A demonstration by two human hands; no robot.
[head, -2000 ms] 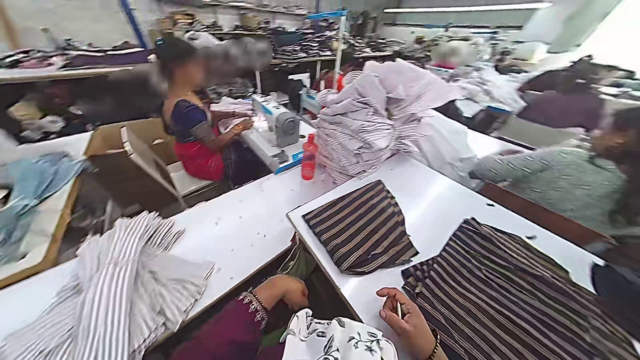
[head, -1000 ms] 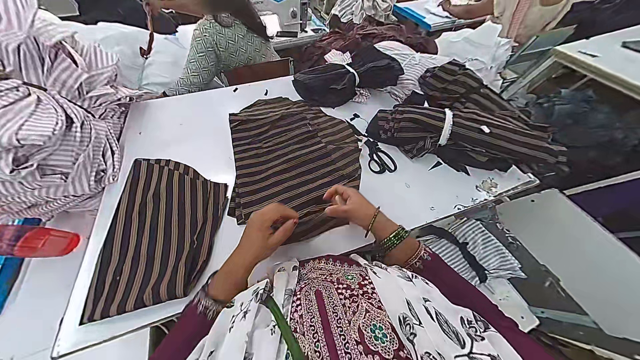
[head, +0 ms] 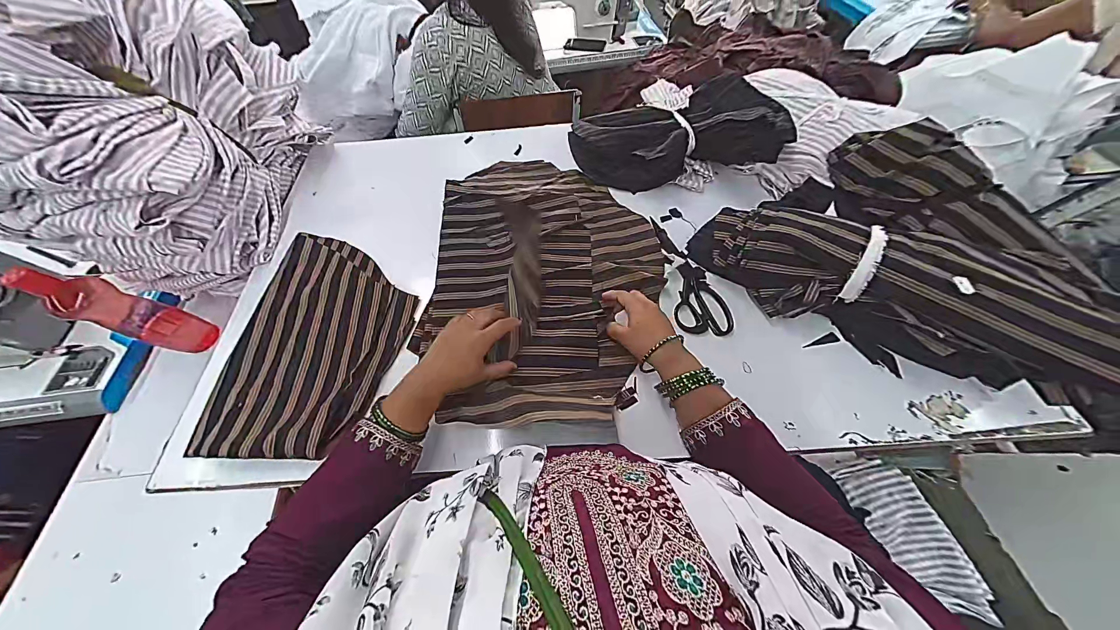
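Note:
Dark brown striped cloth pieces point(head: 560, 262) lie in a stack on the white tabletop before me. My left hand point(head: 468, 350) rests at the stack's left side, thumb and fingers on a blurred, raised fold of striped cloth; how firmly it grips is unclear. On the right part of the stack, my right hand point(head: 637, 322) touches the cloth with bent fingers, and whether it pinches an edge cannot be told. Another striped piece point(head: 302, 350) lies flat to the left. Black-handled scissors point(head: 703, 306) lie just right of the stack, their blades partly hidden.
Tied bundles of striped cloth point(head: 787, 254) and dark cloth point(head: 682, 131) lie right and behind. A heap of pale striped fabric point(head: 131, 149) and a red bottle point(head: 131, 313) are at left. A person point(head: 468, 66) sits beyond the table point(head: 367, 175).
The view has swung far since two seconds ago. Since one second ago, my hands have moved apart over the stack, and a fold of cloth now stands raised by my left hand.

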